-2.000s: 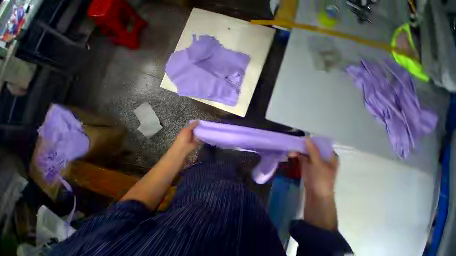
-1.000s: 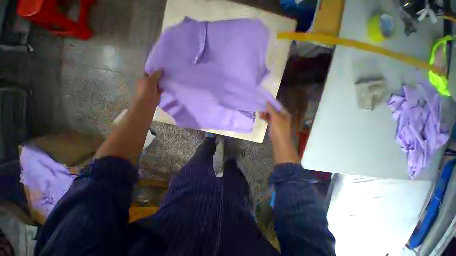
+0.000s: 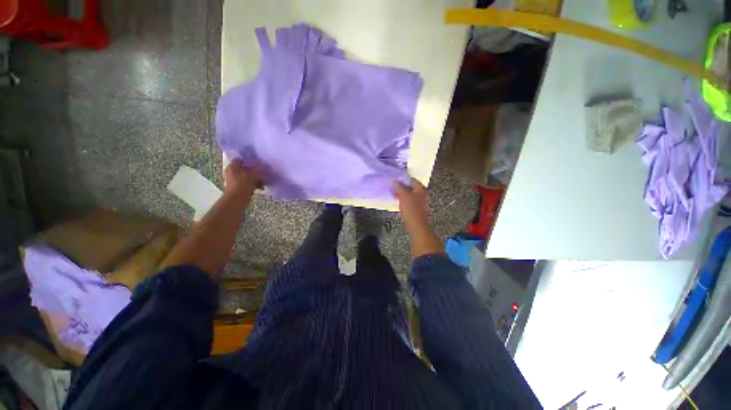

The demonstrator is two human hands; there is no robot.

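A lilac garment panel (image 3: 337,160) lies spread on top of other lilac pieces (image 3: 361,92) on a small low cream table (image 3: 385,32). My left hand (image 3: 244,176) holds the panel's near left edge. My right hand (image 3: 410,194) holds its near right corner, beside some gathered folds. Narrow lilac strips stick out at the stack's far left. The fingertips are partly hidden by the cloth and too small to see in detail.
A grey table (image 3: 553,184) at right bears a crumpled lilac heap (image 3: 681,176), a tan-grey block (image 3: 611,124), a yellow strip (image 3: 513,22) and a tape roll (image 3: 629,12). A white pressing table (image 3: 601,320) adjoins it. A box with lilac cloth (image 3: 68,292) stands left; a red stool (image 3: 56,28) is far left.
The panel, earlier stretched between my hands near my body, has moved forward onto the stack and now lies flatter. My hands have come down at the table's near edge.
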